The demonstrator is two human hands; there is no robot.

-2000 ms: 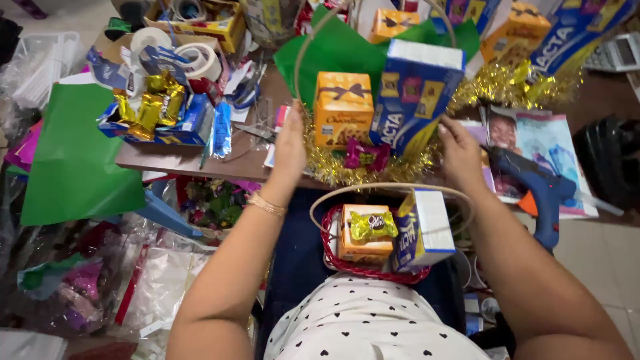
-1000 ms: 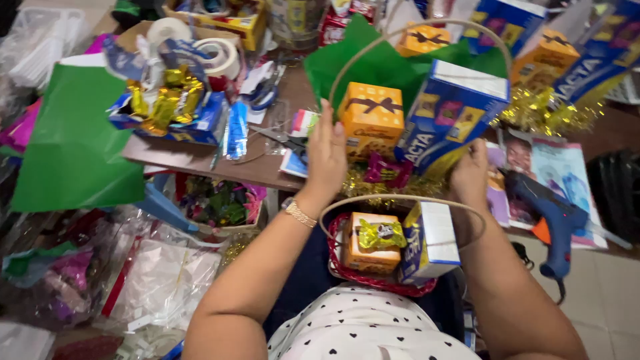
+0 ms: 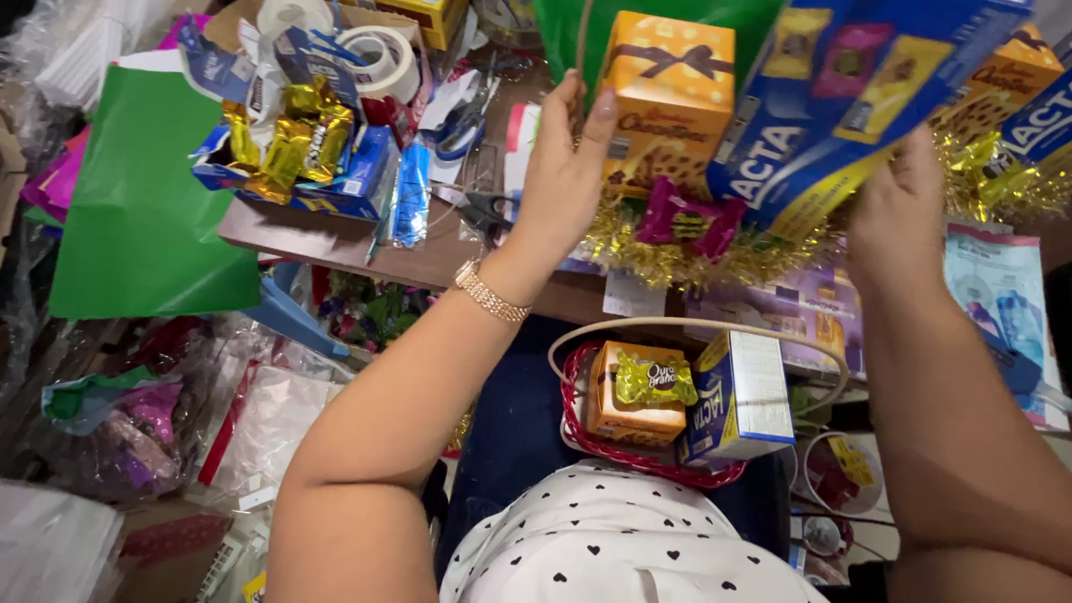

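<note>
A gift basket trimmed with gold tinsel (image 3: 662, 255) stands at the table's edge, holding an orange panettone box (image 3: 670, 100), a tall blue Lacta box (image 3: 846, 109) and a magenta-wrapped candy (image 3: 691, 219). My left hand (image 3: 565, 159) is at its left side, fingers upright by the handle and the orange box. At the blue box's right side is my right hand (image 3: 900, 201), fingers partly hidden behind it; its grip is unclear. Below, a red wicker basket (image 3: 574, 410) at my lap holds an orange box (image 3: 641, 423), a yellow-wrapped candy (image 3: 656, 378) and a blue-and-white box (image 3: 741, 402).
To the left lie a green sheet (image 3: 151, 201), a blue box of gold-wrapped chocolates (image 3: 352, 180), tape rolls (image 3: 381, 67) and black-handled scissors (image 3: 486, 209). A blue glue gun (image 3: 1009, 360) lies at the right. More tinsel-trimmed goods (image 3: 997, 167) stand behind my right hand.
The view has moved closer to the table. Both hands stay at the sides of the tinsel-trimmed basket.
</note>
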